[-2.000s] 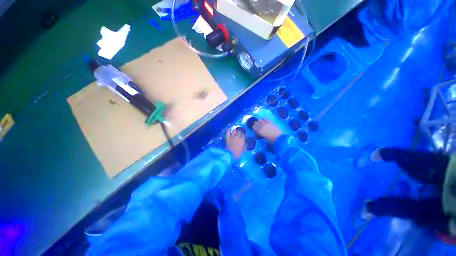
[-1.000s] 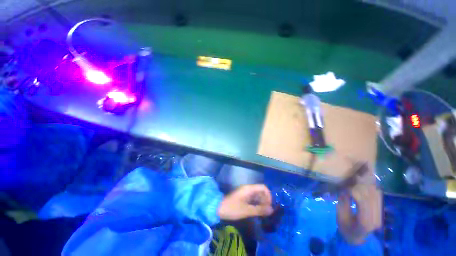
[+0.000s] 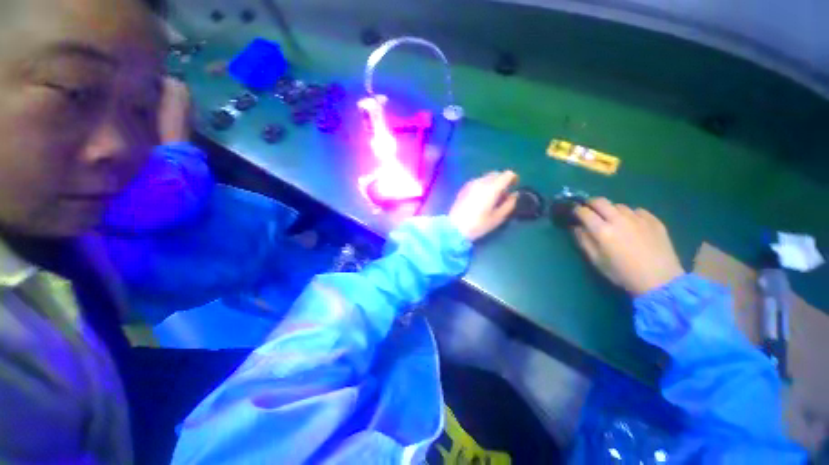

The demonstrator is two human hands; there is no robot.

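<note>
My left hand (image 3: 484, 205) holds a round black part (image 3: 526, 204) by its left edge at the green bench top, to the right of the glowing lamp. My right hand (image 3: 623, 238) has its fingertips on a second round black part (image 3: 567, 211), just right of the first. Both parts are low over or on the bench; which cannot be told. The lamp (image 3: 389, 173) glares pink-white beside a reddish frame.
A yellow pin holder (image 3: 583, 156) lies behind my hands. Cardboard (image 3: 809, 363) with the dispensing syringe (image 3: 774, 313) and a white tissue (image 3: 797, 251) are at right. Several dark parts (image 3: 304, 98) and a blue object (image 3: 258, 64) lie far left. A person (image 3: 54, 272) is close at left.
The view has swung left. My hands have moved from the discs below the bench edge onto the bench near the lamp, with a black part at each hand.
</note>
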